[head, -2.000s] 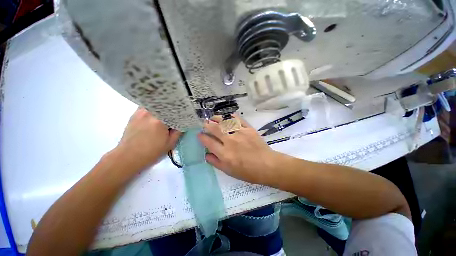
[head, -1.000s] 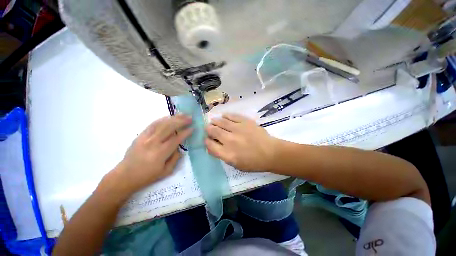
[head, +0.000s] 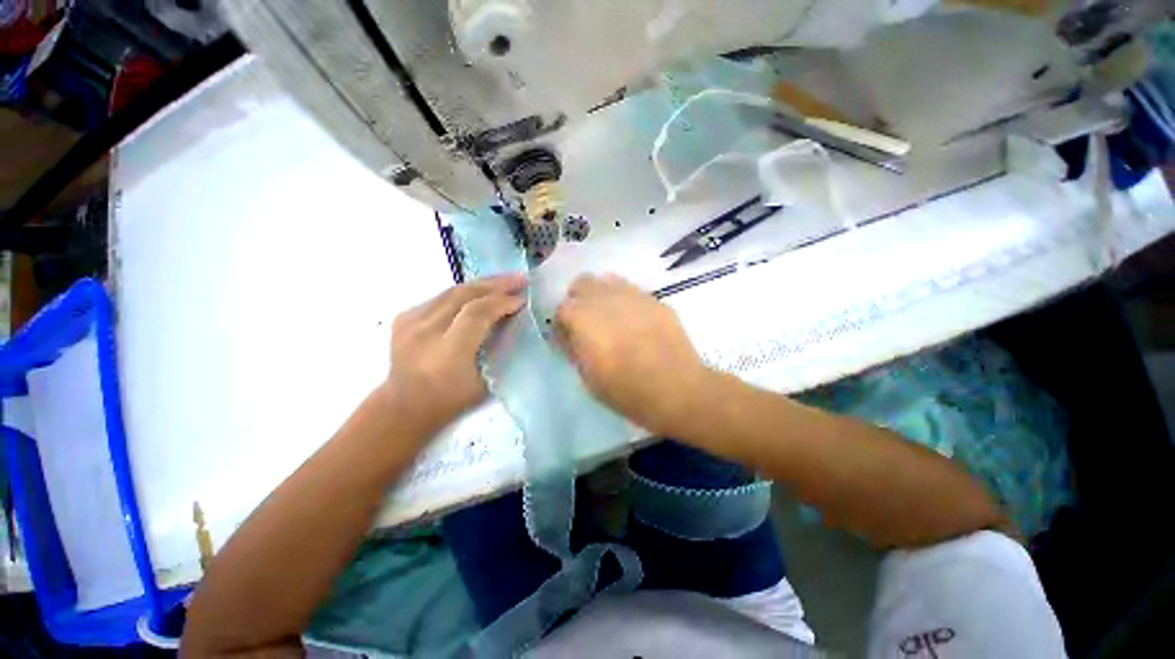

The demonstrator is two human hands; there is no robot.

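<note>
A sheer aqua strip (head: pixel 548 393) with a rippled edge runs from the needle area (head: pixel 526 232) of the off-white sewing machine (head: pixel 322 77) over the table edge into the lap. My left hand (head: pixel 451 337) lies on the strip's left side, fingertips pressing it just in front of the foot. My right hand (head: pixel 621 341) is at the strip's right edge, fingers bent against it; its fingertips are partly hidden. A yellowish ridged knob (head: pixel 544 200) sits right of the foot.
Black thread snips (head: pixel 722 232) and pale-handled tweezers (head: pixel 844 139) lie right of the needle, with a white cord (head: pixel 664 142) near them. A blue tray (head: pixel 119 451) with a white sheet is left of the table (head: pixel 258 322). Aqua pieces (head: pixel 954 425) are heaped right of the knees.
The view has shifted. My left hand has moved from beside the strip onto it, nearer my right hand. The ridged knob is now uncovered. More of the aqua heap at the right shows.
</note>
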